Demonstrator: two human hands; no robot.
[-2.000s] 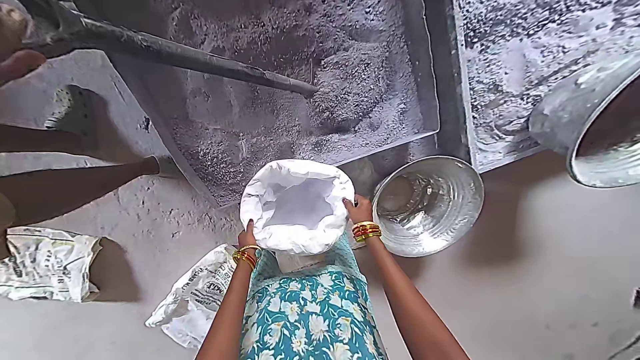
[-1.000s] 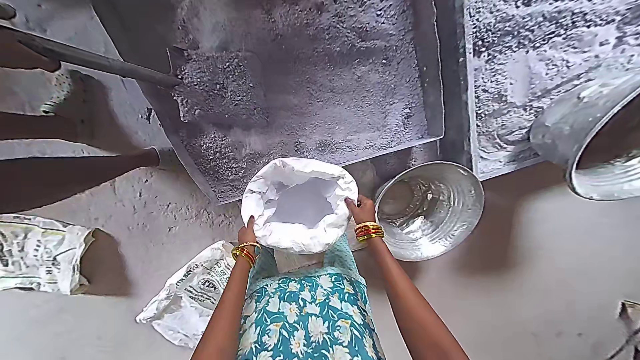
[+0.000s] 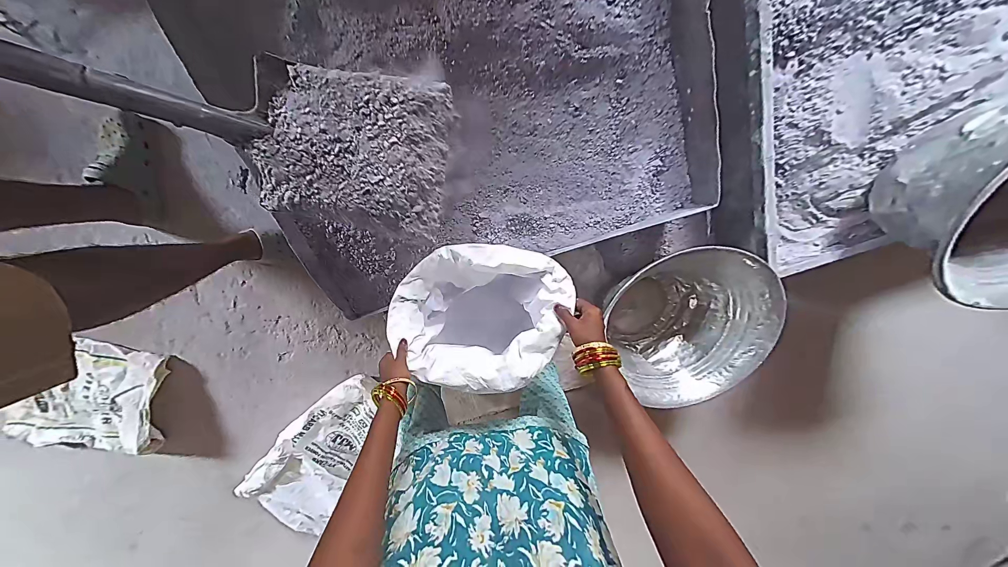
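Observation:
A white woven sack [image 3: 504,370] stands upright before me, its mouth spread wide and its rim rolled outward. My left hand [image 3: 395,364] grips the rim at the lower left, and my right hand [image 3: 581,321] pinches it at the right. Greyish powder shows inside. Just beyond, at the upper left, a shovel [image 3: 272,94] carries a heaped load of grey, lumpy powder [image 3: 362,142] over a large metal tray [image 3: 715,189]. The shovel's handle runs to the left edge; whoever holds it has their hands out of view.
A shiny metal basin [image 3: 709,339] lies tilted close to my right hand. Another metal tub [image 3: 937,181] leans over a second powder-filled tray [image 3: 819,256] at the right. Printed sacks [image 3: 315,457] [image 3: 94,402] lie on the floor at left, near a co-worker's legs [image 3: 157,276].
The shovel has drawn back leftward, and its blade has come up loaded with powder. Both my hands have stayed on the sack's rim.

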